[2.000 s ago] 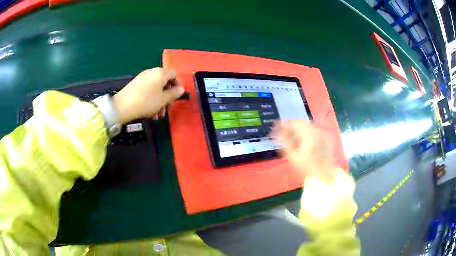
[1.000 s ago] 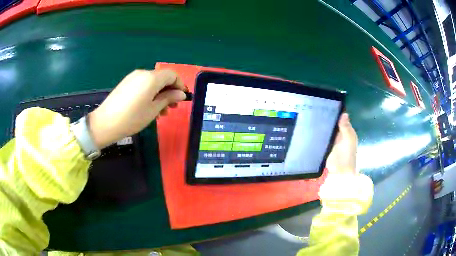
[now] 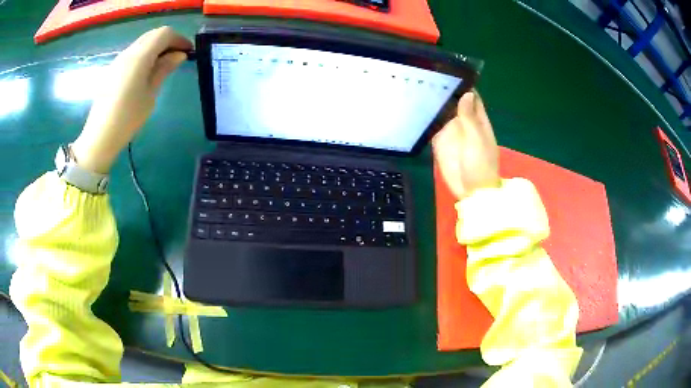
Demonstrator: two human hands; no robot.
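The tablet (image 3: 318,95) stands upright, slightly tilted, at the back edge of the keyboard (image 3: 303,227). Its screen shows a white window. My left hand (image 3: 136,87) pinches a small black cable plug (image 3: 191,55) at the tablet's upper left edge; whether it is fully seated is hidden by the fingers. My right hand (image 3: 468,144) grips the tablet's right edge, its fingers partly behind it. The keyboard lies flat on the green bench, with a white label near its lower right keys. Whether the tablet touches the keyboard dock all along cannot be told.
An orange-red foam pad (image 3: 561,235) lies right of the keyboard. A black cable (image 3: 155,235) runs down left of the keyboard under yellow tape (image 3: 176,306). More orange-red pads (image 3: 401,26) with devices lie at the back, and another (image 3: 673,163) is at far right.
The tablet has been lifted off the orange-red pad and moved left to behind the keyboard, both hands with it. My right hand took hold of its right edge. The green test menu gave way to a white window.
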